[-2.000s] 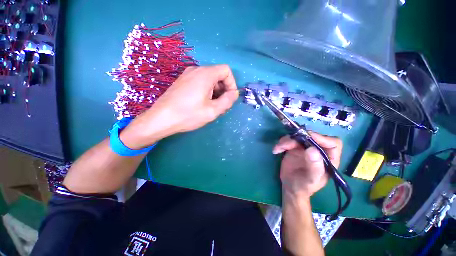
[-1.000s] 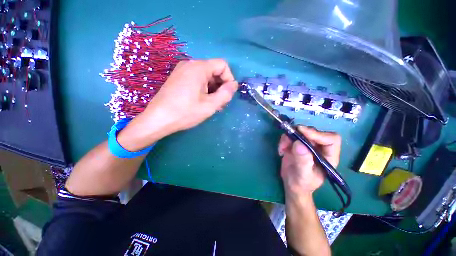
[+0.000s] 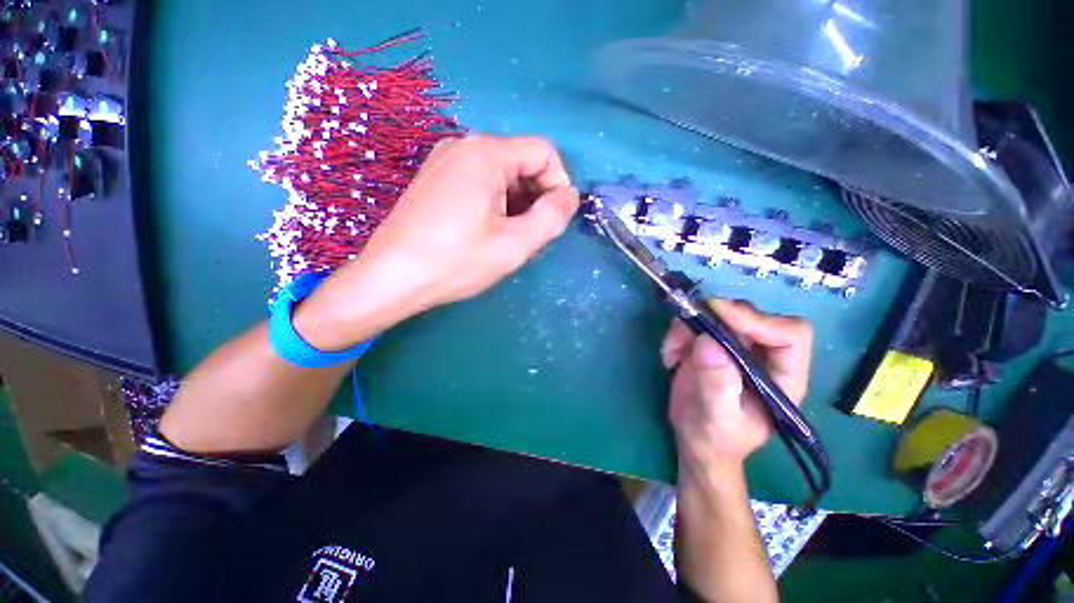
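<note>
My left hand [image 3: 477,224], with a blue band on its wrist, has thumb and forefinger pinched together at the left end of a row of small black housings [image 3: 736,236]. What it pinches is too small to tell, perhaps a lead wire. My right hand [image 3: 736,377] holds the soldering iron [image 3: 689,302] like a pencil, its shaft pointing up and left. The tip is at the left end of the row, close to my left fingertips. A fanned pile of red and black lead wires [image 3: 353,147] with white ends lies behind my left hand.
A clear fume extractor hood [image 3: 813,106] hangs over the far right, by a black spiral fan guard [image 3: 942,242]. A yellow sponge [image 3: 895,386] and yellow-rimmed roll [image 3: 960,465] sit at the right. A black tray [image 3: 77,295] with finished parts is at the left. A cardboard box [image 3: 65,406] is below.
The view has shifted slightly. The iron's tip has moved from on the leftmost housings to the row's left end, close to my left fingertips. Both hands keep their grips.
</note>
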